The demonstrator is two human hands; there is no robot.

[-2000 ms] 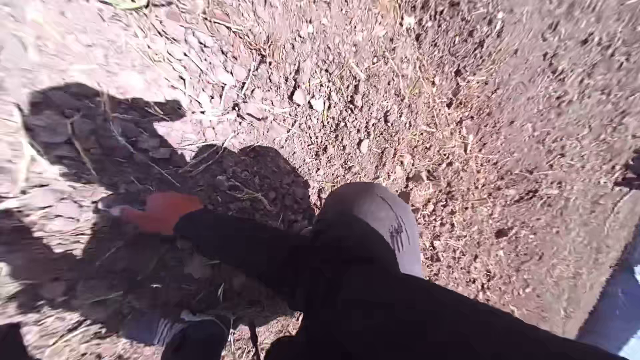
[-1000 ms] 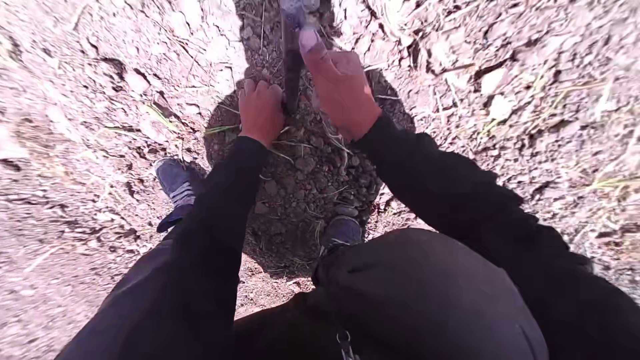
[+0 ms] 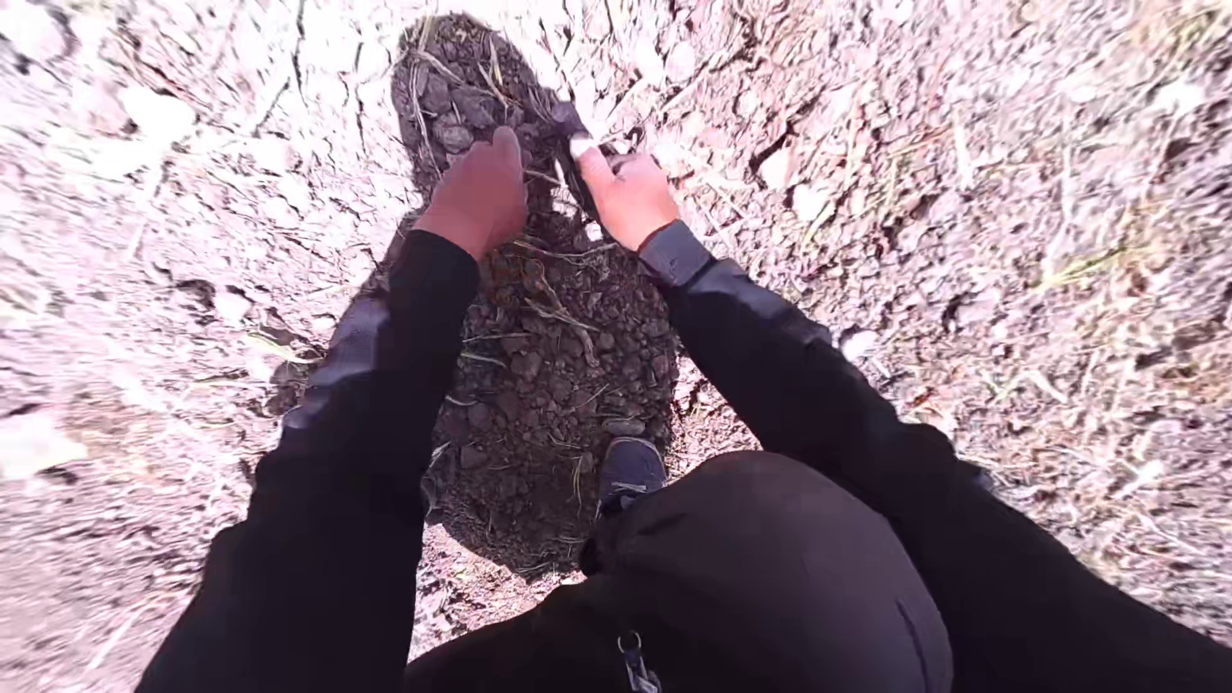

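Observation:
Dry, cloddy soil (image 3: 539, 385) with pale roots and straw lies in my shadow. Near its upper part, my left hand (image 3: 483, 188) is low over the clods, its fingers curled and pointing up the view; whether it pinches anything cannot be told. Just right of it, my right hand (image 3: 630, 192) is closed around a dark, narrow object (image 3: 575, 159), perhaps a tool handle, slanting beside the thumb. The object's kind and far end are unclear in the shade.
A dark shoe (image 3: 631, 469) stands at the lower edge of the shaded soil, beside my bent knee (image 3: 770, 539). Sunlit stony ground (image 3: 924, 192) with dry stalks spreads around, and a few green blades (image 3: 1083, 268) show at the right.
Compared with one second ago, my left hand has moved from beside the long dark object onto the clods. The right hand still holds a dark object. The view has shifted.

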